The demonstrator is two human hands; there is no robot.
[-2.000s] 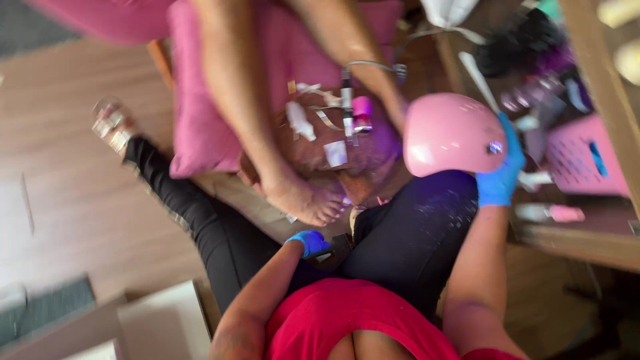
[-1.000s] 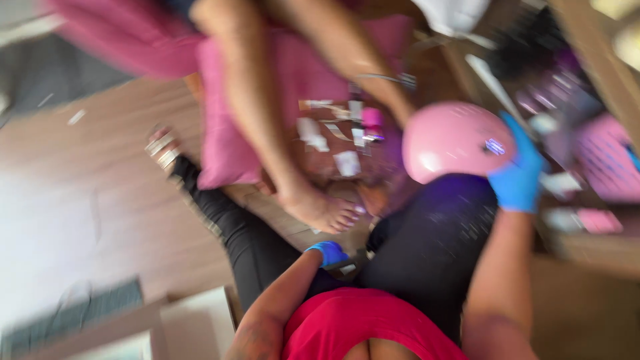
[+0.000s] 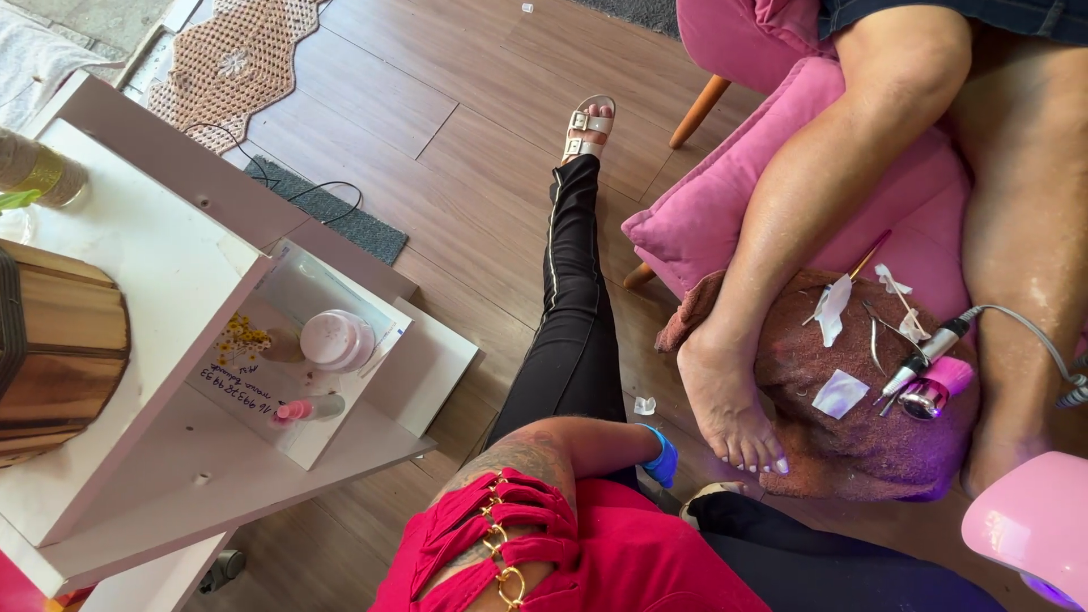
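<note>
My left hand (image 3: 661, 457), in a blue glove, is low beside my thigh, near another person's bare foot (image 3: 738, 399); its fingers are mostly hidden. My right hand is out of view. A pink nail lamp (image 3: 1033, 531) glows violet at the right edge. The foot rests by a brown towel (image 3: 884, 459) on a pink cushion (image 3: 769, 204). On the towel lie an electric nail file handpiece (image 3: 939, 340) with its cord, a pink-bristled brush (image 3: 948, 374), metal cuticle nippers (image 3: 874, 340), a thin brush (image 3: 871, 253) and white wipes (image 3: 840, 393).
At the left stands a white shelf unit (image 3: 280, 501) with a wooden planter (image 3: 64, 357), a lidded jar (image 3: 336, 340) and a small pink-capped bottle (image 3: 310, 410). A cord crosses a grey mat (image 3: 340, 212). A crocheted rug (image 3: 234, 64) lies on the wood floor (image 3: 399, 93).
The view has swung far to the left, bringing in the shelf unit. My right hand, earlier on the pink lamp, has left the view. My left hand remains low by my thigh.
</note>
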